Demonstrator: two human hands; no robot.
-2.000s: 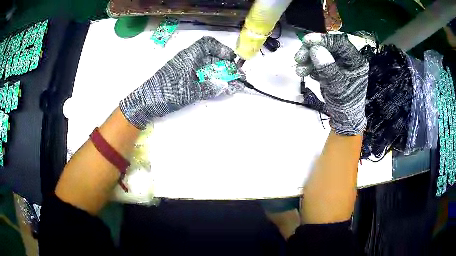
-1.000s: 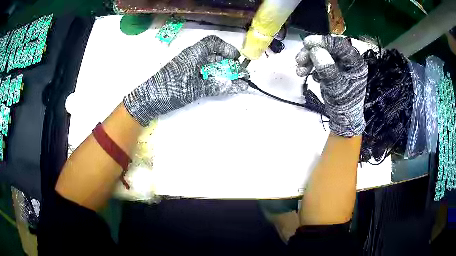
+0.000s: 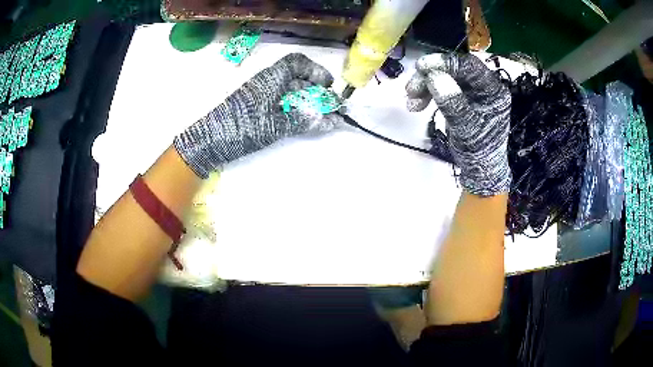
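Observation:
My left hand (image 3: 268, 107), in a grey-white knitted glove, holds a small green circuit board (image 3: 312, 101) by its left part. A thin black cable (image 3: 387, 139) runs from the board's right end towards my right wrist. The dark tip of the yellow soldering iron (image 3: 372, 44) is at the board's right end; whether they touch is unclear. My right hand (image 3: 464, 107), gloved, is raised right of the iron with thumb and fingertips pinched together. A very fine line near its fingers is hard to make out, so what it holds cannot be told.
Another circuit board (image 3: 241, 45) lies at the back of the white sheet (image 3: 322, 222). A black cable pile (image 3: 548, 150) and clear plastic bag (image 3: 603, 154) are at right. Board rows (image 3: 36, 64) are at far left, more at far right. A brown block (image 3: 272, 11) stands at the top.
My right hand has moved a little left, towards the iron. My left hand and the board have shifted slightly left since one second ago, and the board looks more blurred.

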